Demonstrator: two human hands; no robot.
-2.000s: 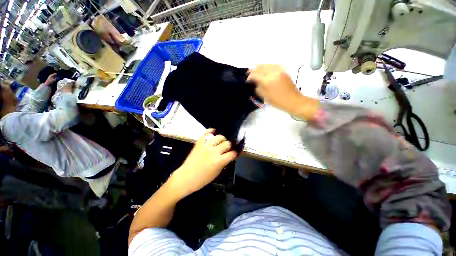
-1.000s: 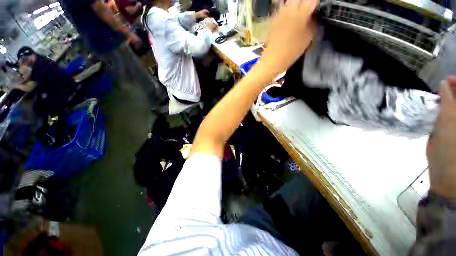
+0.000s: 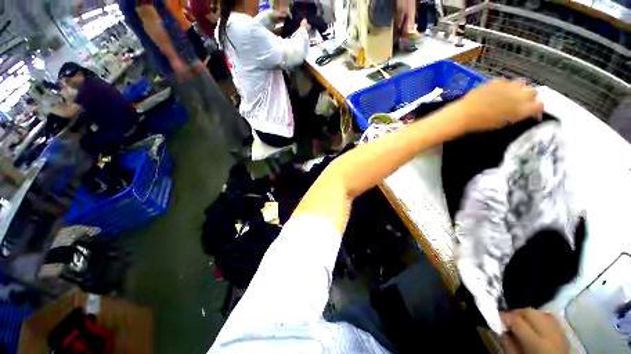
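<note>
A black garment piece (image 3: 477, 155) with a white and grey patterned panel (image 3: 533, 169) lies spread on and over the front edge of the white table. My left hand (image 3: 501, 105) is at its upper end, fingers closed on the black cloth. My right hand (image 3: 533, 332) is low at the right, cut off by the bottom edge of the picture, and pinches the lower tip of the patterned panel. A rounded black part (image 3: 543, 266) shows beside the panel.
A blue basket (image 3: 394, 90) with white strips stands at the table's left end. A heap of black pieces (image 3: 242, 221) lies low beside the table. A metal plate (image 3: 609, 304) is at the far right. Another person (image 3: 259, 69) works at a neighbouring table. Blue crates and a cardboard box (image 3: 124, 321) stand left.
The view has swung left since the oldest frame. The garment piece is turned with its patterned side showing, and since the last frame it has come down lengthwise between my hands.
</note>
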